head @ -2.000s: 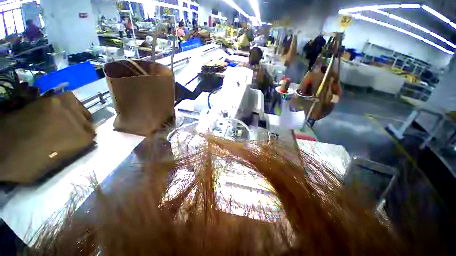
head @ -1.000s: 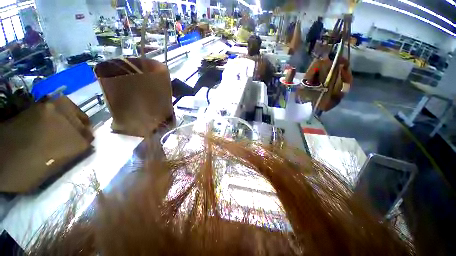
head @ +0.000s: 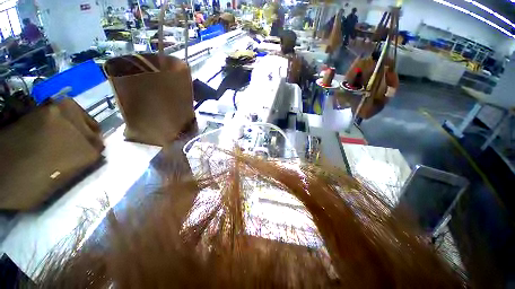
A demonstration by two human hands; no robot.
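The white sewing machine head point(head: 263, 90) stands in the middle, pointing away from me. Its needle and clamp area point(head: 262, 138) is bright and partly blurred. A shiny metal plate point(head: 276, 211) lies in front of it, seen through reddish-brown hair. An open brown handbag point(head: 152, 101) stands upright left of the machine with its handles up. Another brown handbag point(head: 45, 152) with a small pale label leans at the far left. Neither of my hands can be seen; hair covers the lower part of the view.
A touchscreen panel point(head: 432, 197) with a pale frame stands at the right. Thread cones point(head: 328, 77) stand behind the machine. Brown bag pieces point(head: 375, 84) hang on a stand at the right. A blue board point(head: 72, 80) is at the left. A person point(head: 288, 42) is behind the machine.
The view has tilted down and turned slightly, so the touchscreen frame at the right shows more fully than two seconds ago. The handbags and machine keep their places.
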